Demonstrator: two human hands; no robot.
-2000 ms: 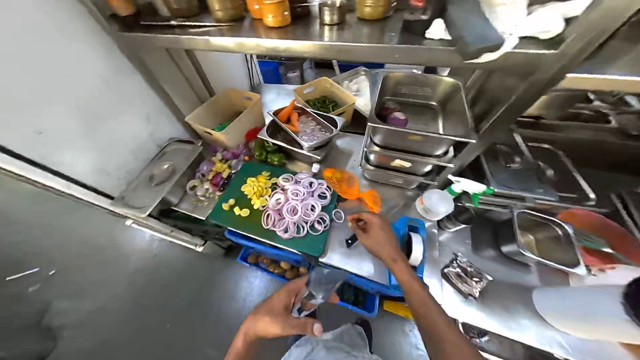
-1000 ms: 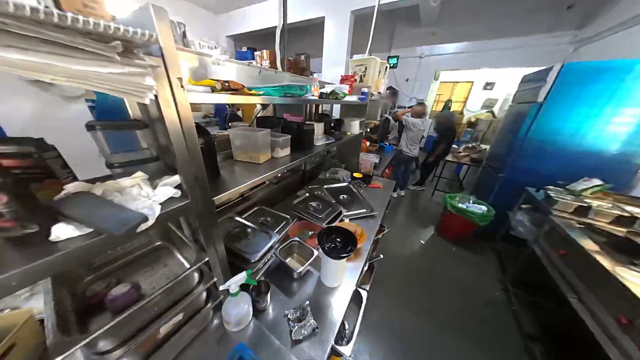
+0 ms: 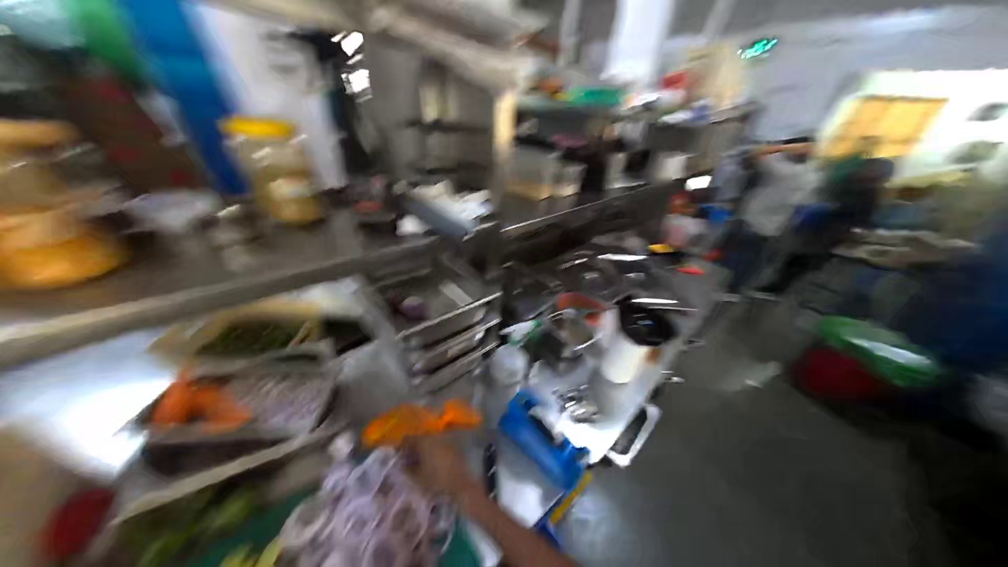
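Note:
The view is strongly blurred. My right hand [image 3: 439, 465] reaches over the steel counter at the right edge of a heap of sliced onion rings [image 3: 370, 512], just below an orange cloth or bag [image 3: 421, 422]; whether its fingers grip anything is too blurred to tell. The onions lie on a green cutting board [image 3: 465, 543]. A dark-handled tool [image 3: 490, 470] lies right of the hand, near a blue container [image 3: 543, 441]. Left of the onions is a steel tray with carrots [image 3: 198, 405] and chopped onion. My left hand is outside the frame.
A shelf with jars [image 3: 276, 169] crosses above the counter. Stacked steel pans [image 3: 449, 339] stand behind the orange item. A white container with a black top [image 3: 630, 339] is further right. Two people [image 3: 776, 189] stand at the back; a red bin with a green liner [image 3: 846, 370] stands on the floor.
The view swung up toward the room and then partly back to the counter. My right hand, out of view one second ago, shows again by the onions. My left hand, visible two seconds ago, has left the view.

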